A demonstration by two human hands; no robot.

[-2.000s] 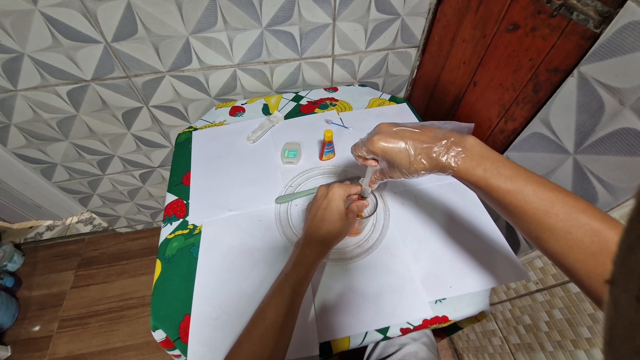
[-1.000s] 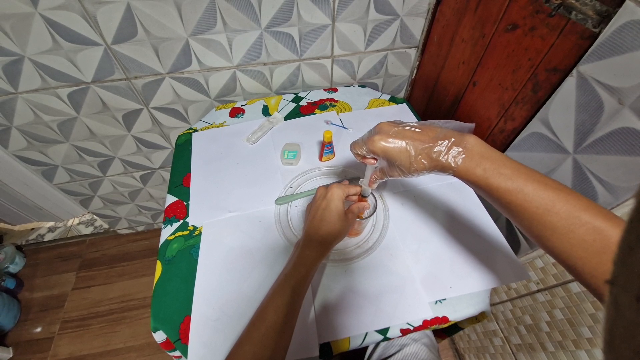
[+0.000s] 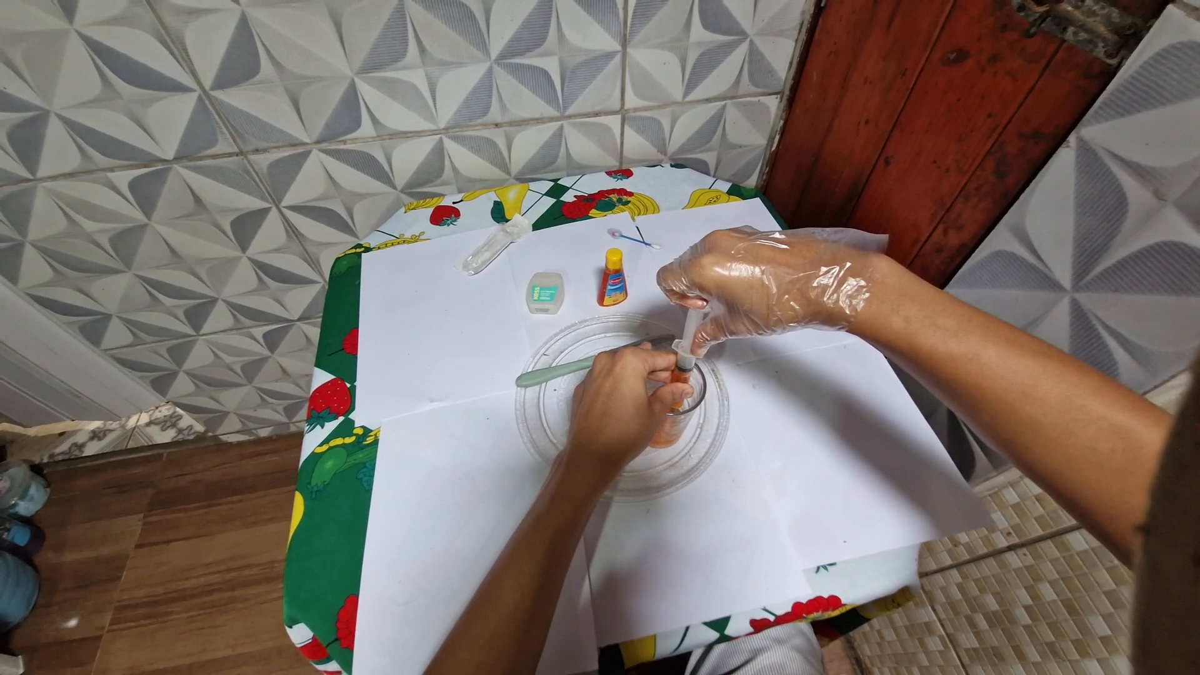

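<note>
My right hand (image 3: 750,286), in a clear plastic glove, grips the upper part of a plastic syringe (image 3: 692,330) from above. Bare fingers of my left hand (image 3: 623,403) pinch the syringe's barrel, which holds orange liquid. The syringe stands nearly upright, its lower end over or in a small clear glass (image 3: 697,401) with some orange in it; the tip is hidden. Beneath the glass lies a round clear glass plate (image 3: 714,448). A utensil with a pale green handle (image 3: 553,372) rests across the plate's left side, its far end partly behind my left hand.
Behind the plate stand a small red bottle with a yellow cap (image 3: 613,279) and a small translucent container (image 3: 545,293). Farther back lie a cotton swab (image 3: 637,239) and a clear plastic tube-like item (image 3: 495,246). White paper sheets (image 3: 450,525) cover much of the fruit-patterned tablecloth (image 3: 333,469).
</note>
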